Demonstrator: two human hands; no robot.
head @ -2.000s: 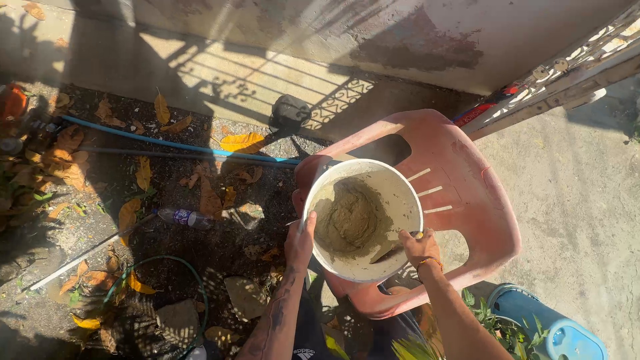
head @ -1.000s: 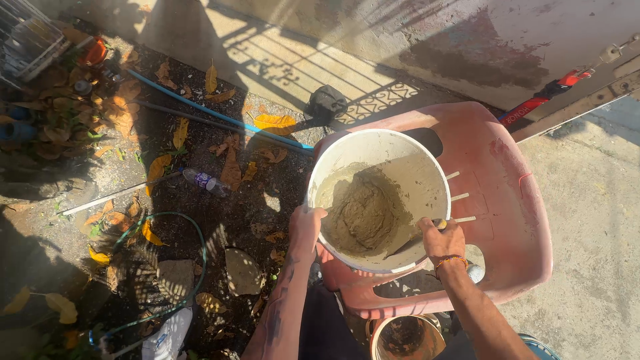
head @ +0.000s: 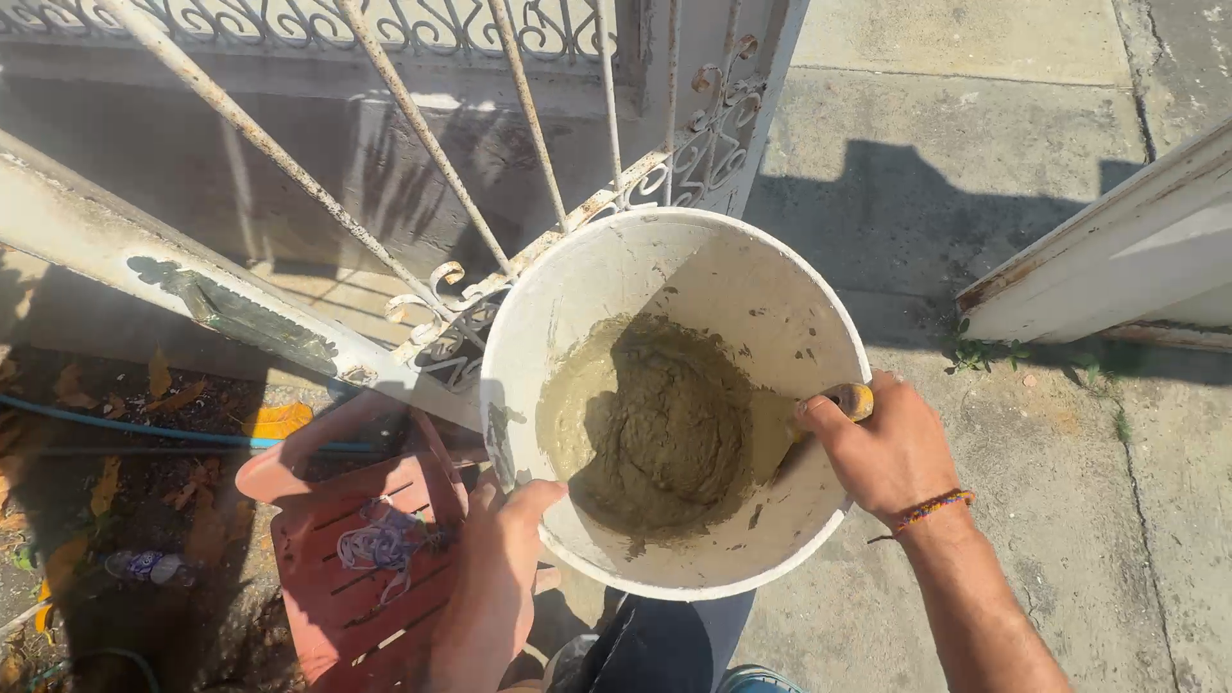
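A white plastic bucket (head: 674,568) fills the middle of the view, with wet grey-brown mortar (head: 674,423) heaped in its bottom. My left hand (head: 510,539) grips the bucket's near left rim, thumb over the inside wall. At the right rim, my right hand (head: 881,443) holds the yellowish handle of a trowel-like tool (head: 852,399) against the bucket. That tool's blade reaches down the inner wall toward the mortar and is partly coated, so its exact shape cannot be told. A braided bracelet circles my right wrist.
A rusty white metal gate (head: 385,380) crosses behind the bucket. Lower left stands a red plastic chair (head: 356,577) with tangled string (head: 385,544) on it. A blue hose (head: 173,433), dry leaves and a plastic bottle (head: 149,568) lie left. Another white metal panel (head: 1107,250) rises at right above concrete paving.
The view has moved a lot, and the gate now spans the upper left. The bucket, earlier above the red chair, is now to its right, still in both hands.
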